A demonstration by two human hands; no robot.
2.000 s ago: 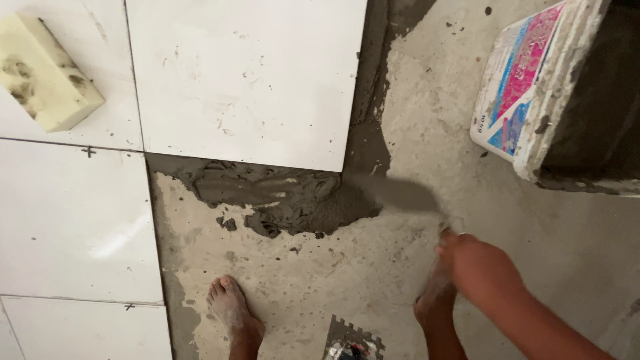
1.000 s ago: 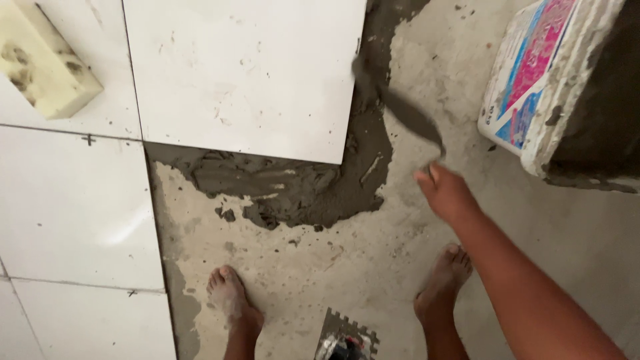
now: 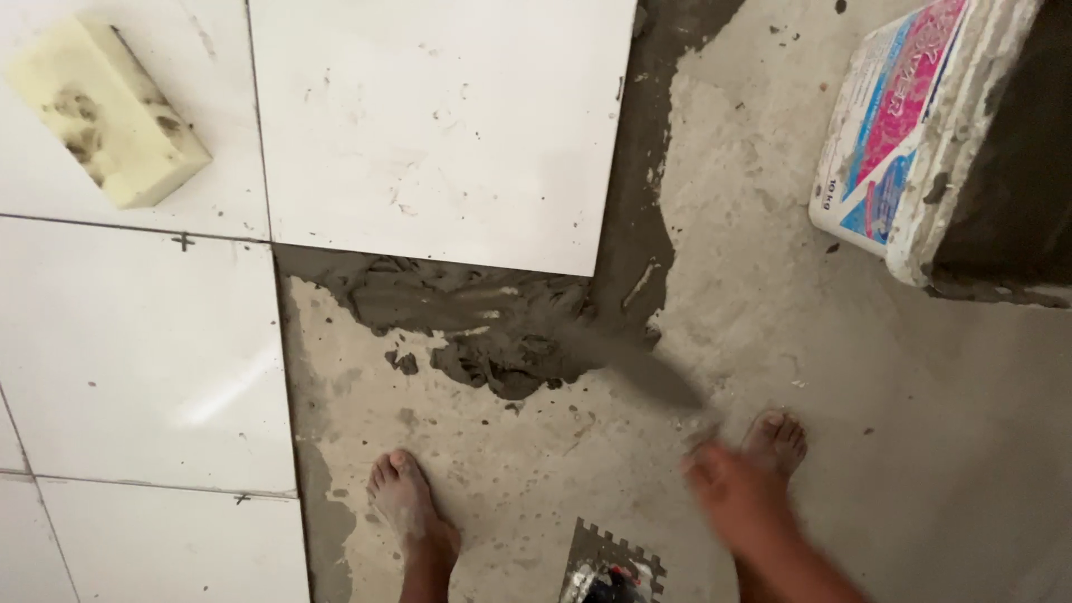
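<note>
My right hand (image 3: 737, 494) is closed around the handle of a trowel (image 3: 649, 373), whose blade is blurred and reaches up and left to the wet mortar (image 3: 502, 364). That grey mortar lies on the rough concrete floor along the lower edge of a large white tile (image 3: 435, 126). A strip of it also runs up the tile's right edge. The trowel's tip is hard to make out against the mortar. My left hand is not in view.
A mortar-smeared plastic bucket (image 3: 913, 167) stands at the upper right. A stained yellow sponge (image 3: 109, 113) rests on the tiles at the upper left. A notched trowel (image 3: 611, 561) lies between my bare feet (image 3: 406, 502). More white tiles (image 3: 151, 352) cover the left side.
The trowel has moved from beside the tile's right edge down to the mortar below its corner. My right hand has moved down. Mortar right of the tile's corner now spreads less far downward.
</note>
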